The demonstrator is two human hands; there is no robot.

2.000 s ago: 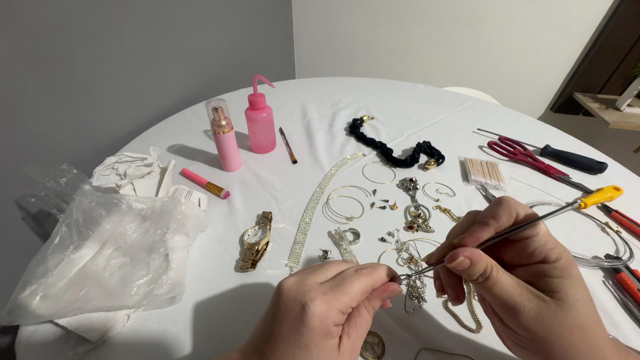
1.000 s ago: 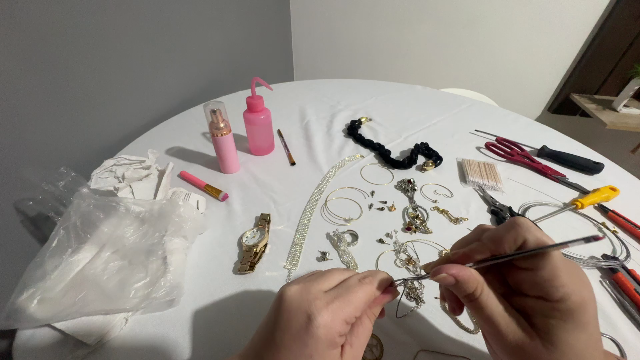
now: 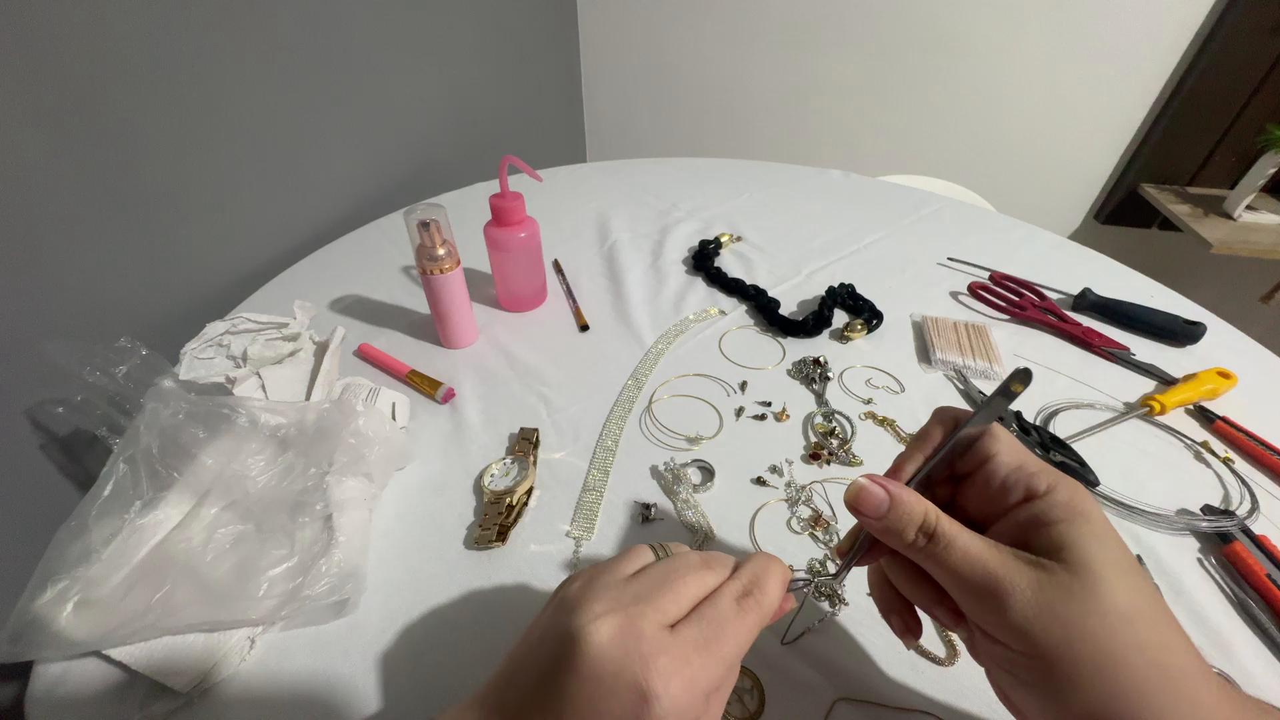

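My left hand (image 3: 665, 625) pinches a small silver-coloured metal piece (image 3: 800, 580) between thumb and fingertips; most of it is hidden. In my right hand (image 3: 975, 560) is a slim metal tool, seemingly tweezers (image 3: 935, 460), held like a pen, its bent tip touching that piece. Behind and below the fingers lie tangled silver chains (image 3: 805, 510). Around them on the white cloth are thin gold hoops (image 3: 685, 410), small stud earrings (image 3: 762, 413), a rhinestone choker (image 3: 625, 420), a silver ring (image 3: 699, 474) and a gold wristwatch (image 3: 508, 485).
A plastic bag (image 3: 210, 520) and crumpled paper (image 3: 255, 350) lie left. Pink bottles (image 3: 516, 265), brushes (image 3: 400, 372) and a black braided necklace (image 3: 770, 300) are farther back. Cotton swabs (image 3: 960, 345), red scissors (image 3: 1045, 315), a yellow-handled screwdriver (image 3: 1190, 390), pliers (image 3: 1050, 450) and coiled wire (image 3: 1150, 510) lie right.
The tool in my right hand has swung from a low slant to a steeper one, its far end now higher and farther left. My left hand keeps its pinch in nearly the same place.
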